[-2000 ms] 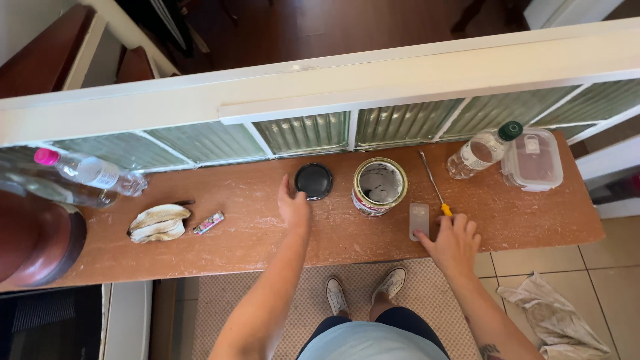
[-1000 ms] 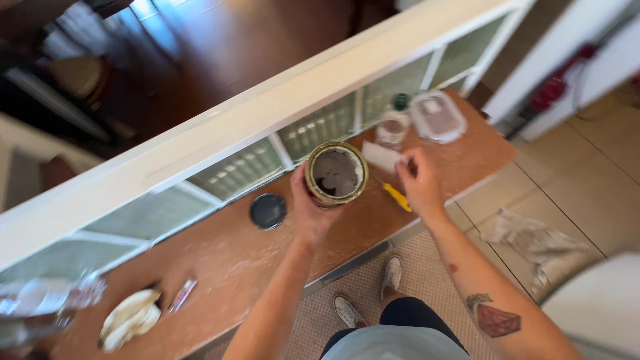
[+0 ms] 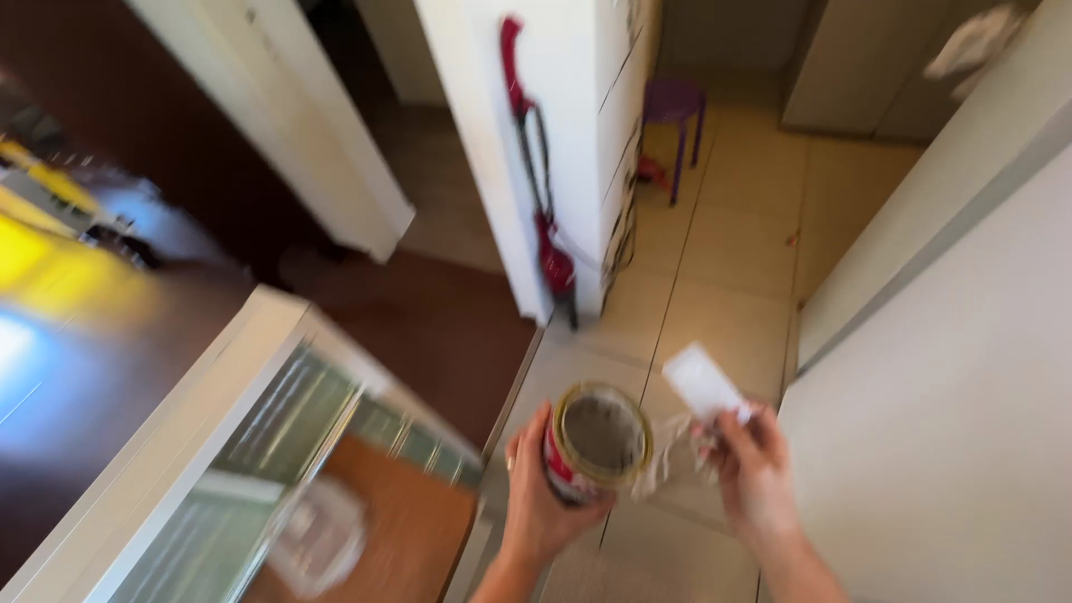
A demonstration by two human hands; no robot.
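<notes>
My left hand (image 3: pixel 536 494) grips an open metal tin (image 3: pixel 559 456) by its side, with a red label and a gold-coloured rim. Grey residue coats the inside of the tin; how full it is I cannot tell. To its right, my right hand (image 3: pixel 749 456) pinches a flat, pale rectangular plate (image 3: pixel 702 381) between thumb and fingers, apart from the tin. A whitish cloth (image 3: pixel 670 456) lies on the floor, partly behind the tin and my right hand.
At lower left, a blurred clear plastic container (image 3: pixel 318 536) rests on the brown wooden shelf (image 3: pixel 419 511) beside a glass-panelled partition (image 3: pixel 251 343). A red stick vacuum (image 3: pixel 548 243) leans on a white wall. Farther off stands a purple stool (image 3: pixel 674 105). A pale surface (image 3: pixel 938 435) borders the right side.
My left hand has taken hold of the tin, which stood on the shelf at first. My right hand has lifted the flat plate off the shelf. The view has swung far to the right.
</notes>
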